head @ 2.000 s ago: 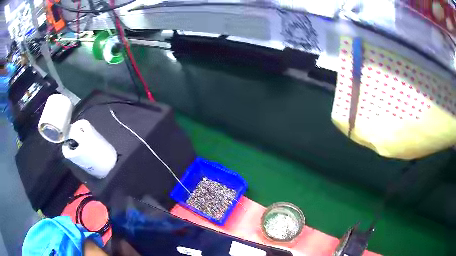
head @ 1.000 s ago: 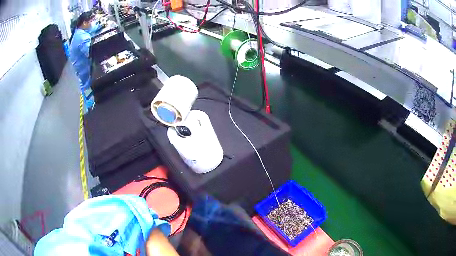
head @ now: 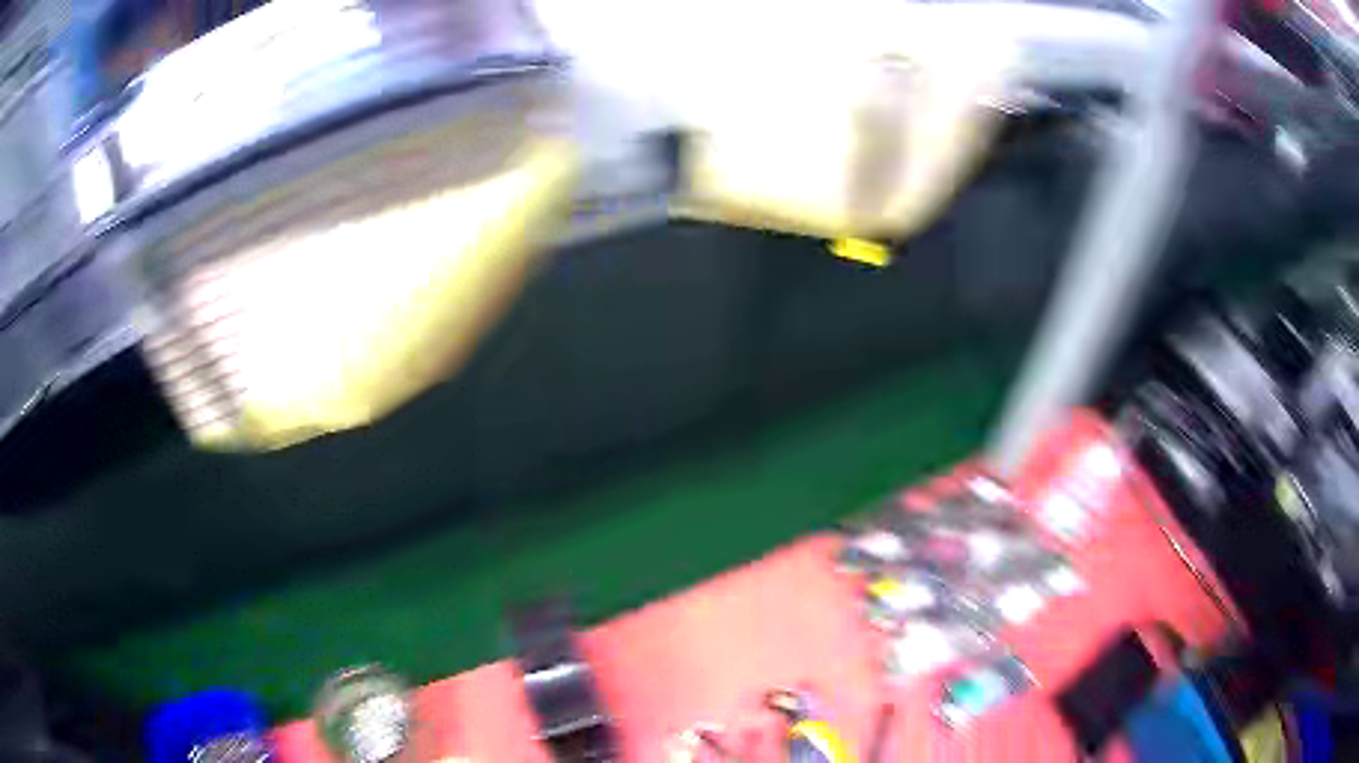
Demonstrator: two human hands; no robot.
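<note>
No hand shows in this blurred view. Nearest in front is the red bench mat [head: 701,641]. At its left end stand the blue parts bin [head: 209,723], cut off by the bottom edge, and the round glass dish [head: 365,719] with whitish small parts. A dark upright piece with a silvery band [head: 562,693] stands right of the dish. A mixed heap of small dark and silvery parts [head: 969,574] lies on the right of the mat. A small tool with yellow [head: 817,741] lies at the bottom edge.
The green conveyor [head: 596,552] runs behind the mat. Yellow-edged sheets [head: 358,298] hang above it. A pale metal post [head: 1103,254] stands at the mat's back right. Dark cluttered items [head: 1237,432] fill the right side. A black and blue object [head: 1170,716] is at the bottom right.
The view has swung to the right. The white rolls, green spool, black foam block, slab and the wearer's blue sleeve are out of view. The parts heap and post have come into view.
</note>
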